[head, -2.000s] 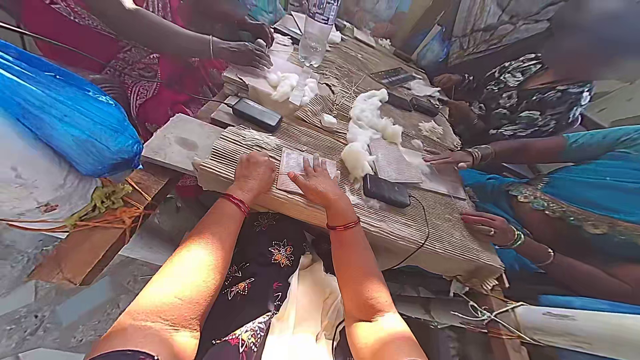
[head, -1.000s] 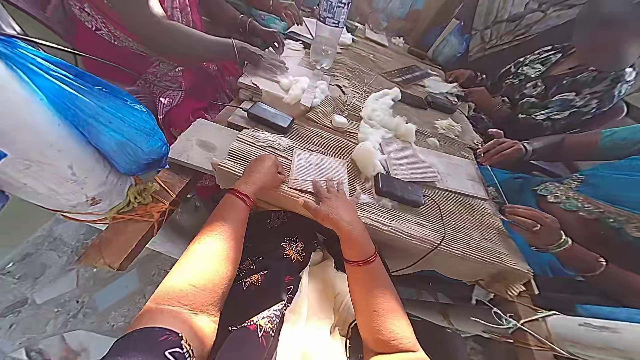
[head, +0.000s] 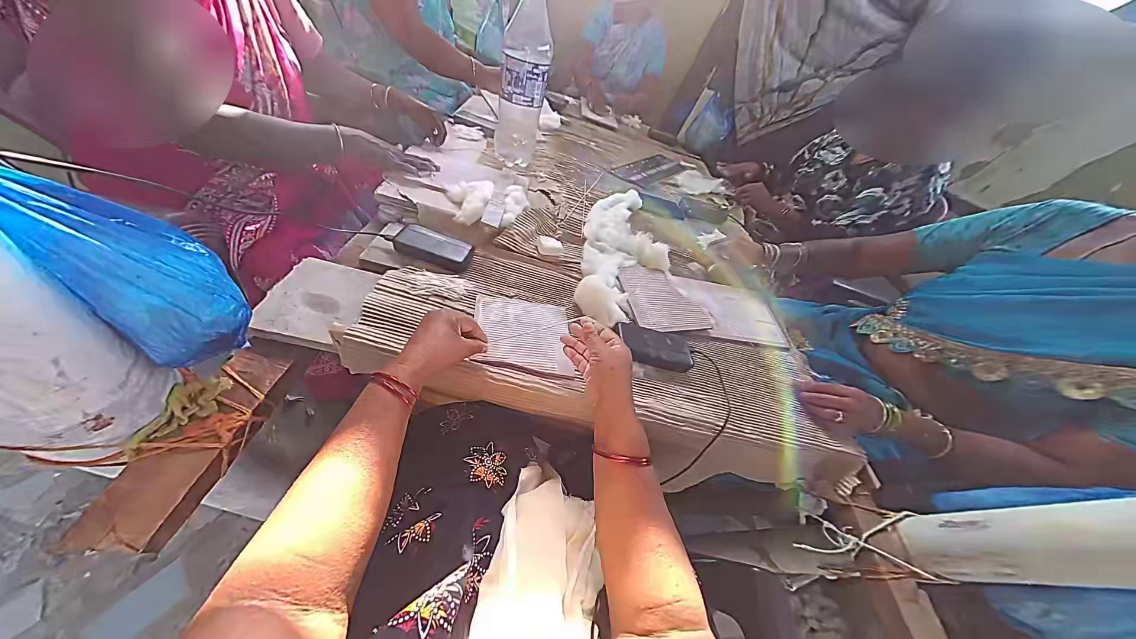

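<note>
My left hand (head: 442, 342) is closed above the near edge of the cardboard-covered table (head: 763, 399), with its fingers pinched on one end of a thin stick or strand. The other end of the thin stick or strand (head: 532, 330) reaches the fingertips of my right hand (head: 599, 351), which is turned partly palm up. Beneath it, between my hands, lies a pale, ridged square sheet (head: 524, 324). White cotton wool (head: 612, 232) lies behind my right hand, and a black box with a cable (head: 657, 346) lies just right of it.
A plastic bottle (head: 524, 98) stands toward the back. A black phone-like device (head: 430, 247) lies at the left, and more sheets (head: 728, 311) lie at the right. Co-workers' hands rest around the table. A blue plastic bag (head: 115, 257) bulges at the left.
My right hand has lifted from the sheet and turned palm up. The thin stick or strand now shows between my hands. A co-worker at the right has moved a hand down along the table edge.
</note>
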